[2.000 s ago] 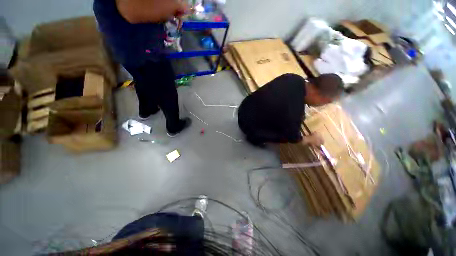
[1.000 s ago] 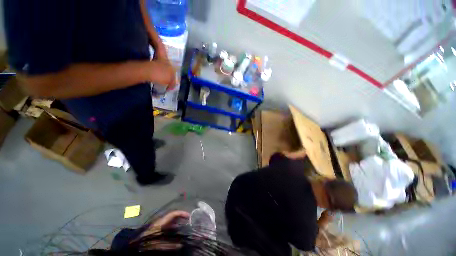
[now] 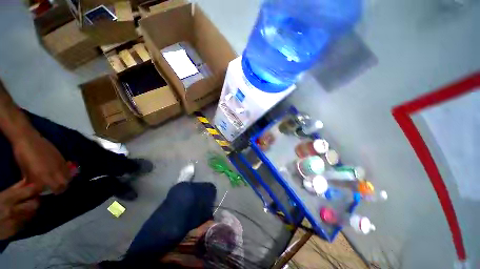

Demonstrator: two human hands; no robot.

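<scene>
A clear round cup (image 3: 223, 237) is near the bottom centre, its wide mouth facing me. My bare left hand (image 3: 190, 242), apparently the left by the arm's direction, is at the cup's left side and holds it. The hand is partly covered by blurred dark strands, and its fingertips are hard to make out. My right hand is not in view. A white water dispenser (image 3: 237, 107) with a large blue bottle (image 3: 292, 44) stands at the upper centre.
A blue-framed cart (image 3: 284, 181) beside the dispenser holds several cups and bottles. Open cartons (image 3: 184, 52) stand upper left. A person with clasped hands (image 3: 39, 168) stands at left. My leg (image 3: 171, 215), green strapping (image 3: 226, 169) and yellow paper (image 3: 116, 209) show on the floor.
The view has swung left and closer to the dispenser and cart. The crouching person has left the view. The cup stays at my hand near the bottom.
</scene>
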